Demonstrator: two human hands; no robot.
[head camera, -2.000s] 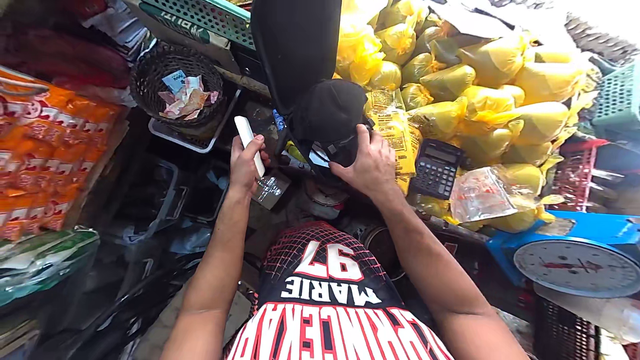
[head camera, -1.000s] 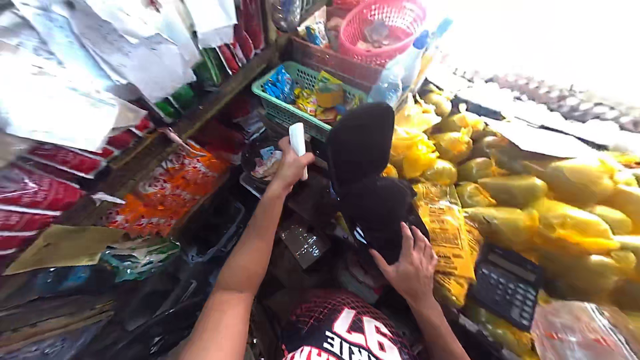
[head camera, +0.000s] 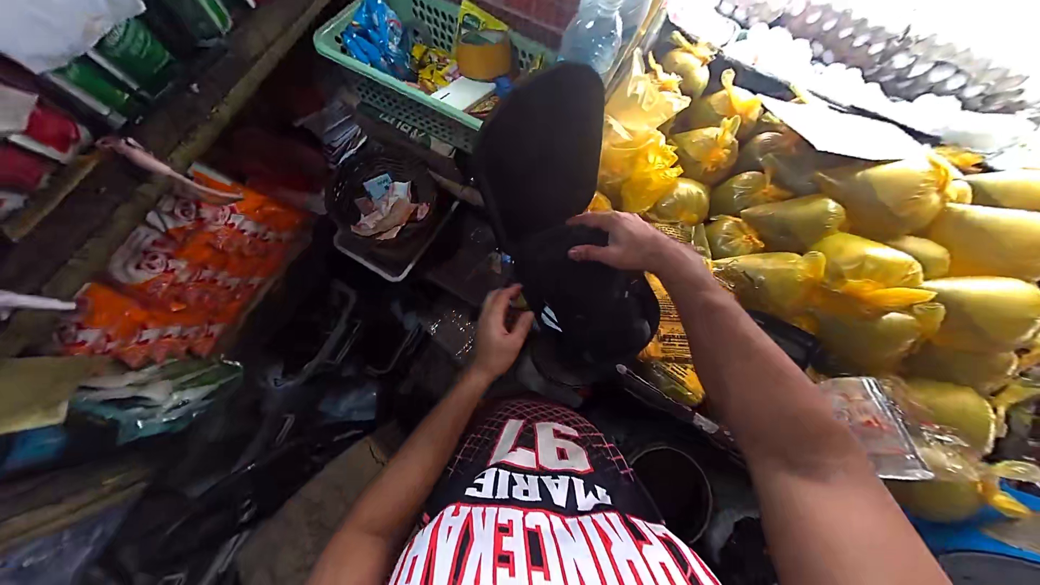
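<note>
My right hand (head camera: 621, 240) lies over the top of a rounded black item (head camera: 605, 301), perhaps a cap or bag, with a small white mark; whether the fingers grip it cannot be told. A long black padded panel (head camera: 544, 146) rises behind it. My left hand (head camera: 500, 337) is beside the item's left edge, thumb and fingers apart, with nothing visible in it. Crumpled banknotes (head camera: 390, 213) lie in a dark woven basket (head camera: 335, 193) to the upper left. A green plastic basket (head camera: 390, 106) holds small packets, a roll of tape (head camera: 483, 55) and a flat white item (head camera: 465, 93).
Tied yellow plastic bags (head camera: 877, 195) are heaped at the right, with egg trays (head camera: 886, 53) behind. Orange packets (head camera: 195, 268) hang or lie at the left. A clear plastic packet (head camera: 873, 426) lies beyond my right forearm. A clear bottle (head camera: 593, 36) stands behind the panel.
The white device seen in my left hand in both earlier frames is no longer there. That hand has come down beside the black item. My right hand has moved to the item's upper part.
</note>
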